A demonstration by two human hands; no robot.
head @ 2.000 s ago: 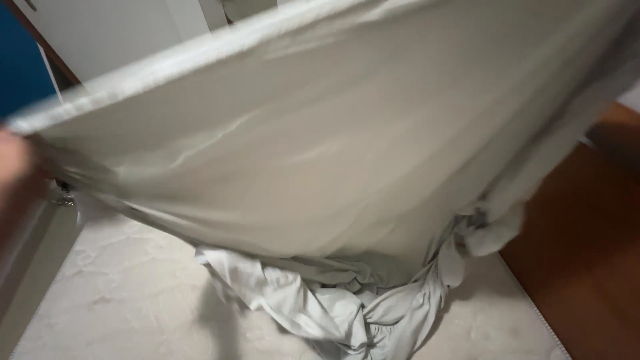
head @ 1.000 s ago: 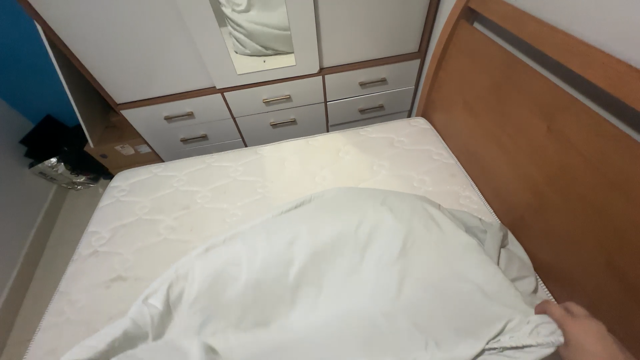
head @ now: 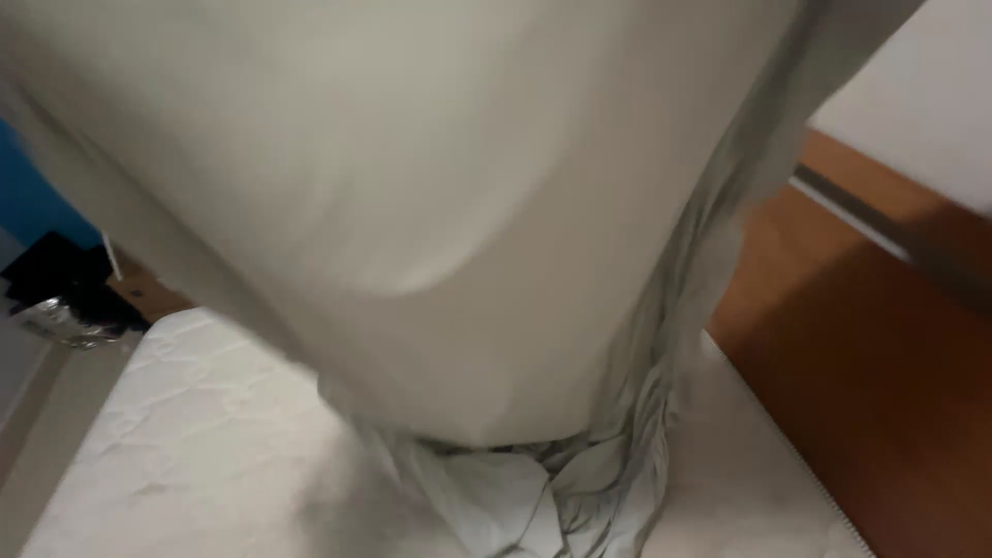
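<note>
A pale grey-green fitted sheet (head: 465,232) hangs raised in front of the camera, blurred by motion, and fills most of the upper view. Its gathered lower part lies bunched on the bare white quilted mattress (head: 201,434) at the bottom centre. Neither my left hand nor my right hand shows in the frame. The sheet's upper edge runs out of view, so what holds it up cannot be seen.
At the right stands the bed's wooden headboard (head: 876,372), with a pale wall (head: 922,101) above it. Black items and a shiny silvery bag (head: 66,322) lie on the left beside a brown box (head: 147,291), near a strip of floor (head: 54,418).
The sheet, spread low over the mattress a second ago, is now lifted high and hides the drawers and wardrobe. My right hand, at its edge then, has left the view.
</note>
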